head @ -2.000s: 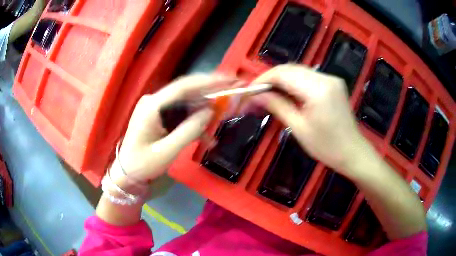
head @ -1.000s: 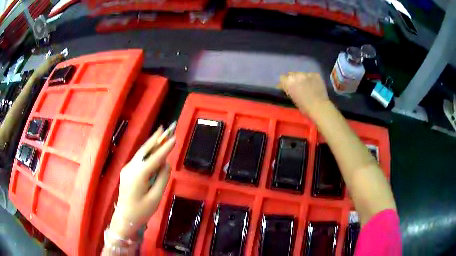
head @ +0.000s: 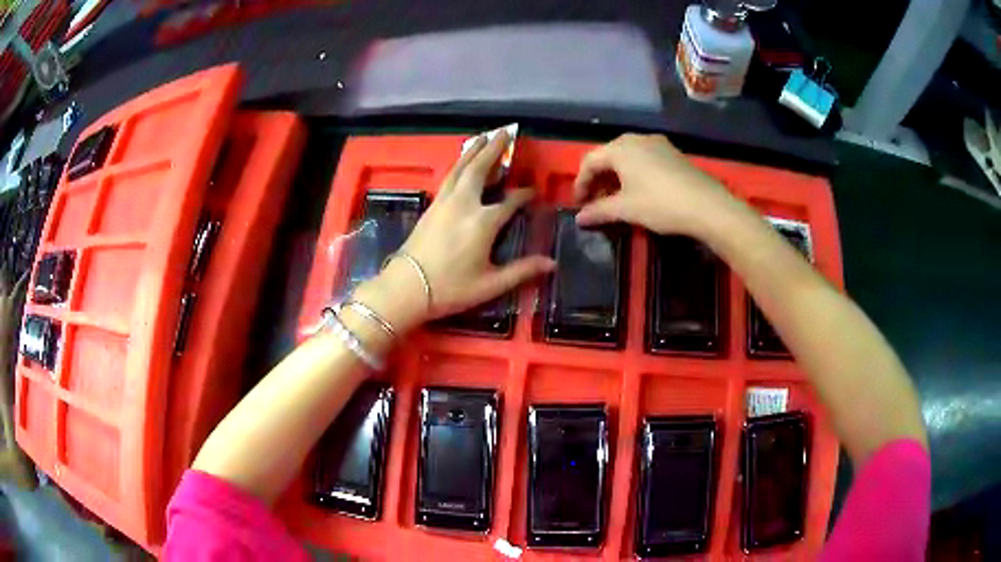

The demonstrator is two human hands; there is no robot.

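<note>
The red-orange foam tray [head: 571, 371] holds dark glossy phones in two rows. My left hand [head: 461, 236] lies over the second far-row phone, thumb reaching the third phone [head: 587, 288]. A white card with orange print [head: 505, 152] is held between its fingers. My right hand [head: 648, 187] pinches at the third phone's far end, on what looks like thin clear protective film; only haze and glare show, and the fingertips partly hide it. A clear film edge shows beside the leftmost far-row phone [head: 384, 236].
A pale translucent sheet [head: 510, 68] lies on the dark bench behind the tray. A white bottle [head: 713, 53] and teal-and-white clip-like piece [head: 809, 94] stand at back right. Another foam tray [head: 97, 373] is at left. A barcode label [head: 767, 401] and white scrap [head: 507, 548] show.
My right hand has come back from beside the pale sheet to the third phone. My left hand has moved from the tray's left side onto the far row. The view has shifted.
</note>
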